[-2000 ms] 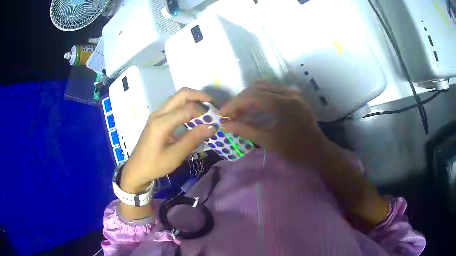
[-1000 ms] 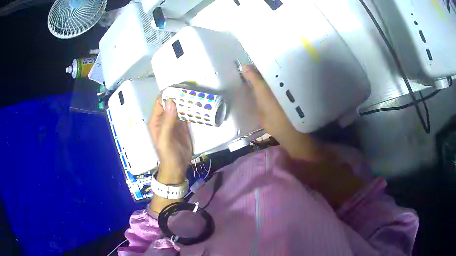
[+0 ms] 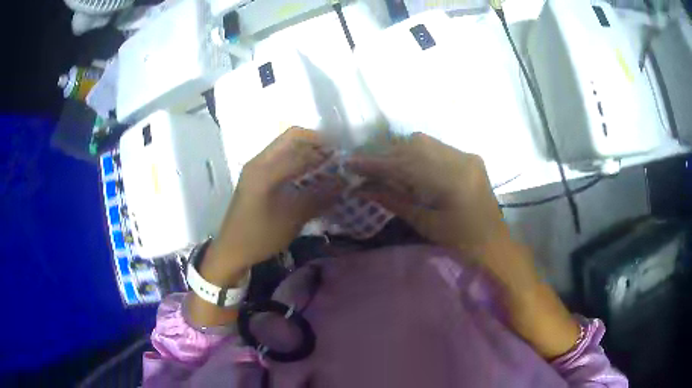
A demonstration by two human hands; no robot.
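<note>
A white dot-sticker sheet point(image 3: 358, 215) with rows of dark round dots is held in front of my chest, blurred and partly covered by the hands. My left hand point(image 3: 284, 178), with a white wristband, is closed around its left side. My right hand point(image 3: 413, 178) is at its upper right edge, fingertips close to the left ones. Whether the right fingers grip the sheet or a single dot is too blurred to tell. A white unit point(image 3: 262, 114) stands just beyond the hands, and another white unit point(image 3: 455, 91) is at its right.
A white unit point(image 3: 171, 182) stands at left beside a row of blue displays point(image 3: 115, 216). Another unit point(image 3: 599, 83) is at right, with a black cable point(image 3: 535, 106) hanging near it. A black coiled cord point(image 3: 277, 331) hangs on the pink smock. A fan is cut off at top left.
A second ago my right hand was at a unit's side and my left held the curled sheet over the units. Both hands are now together at the sheet near my chest. The view has shifted.
</note>
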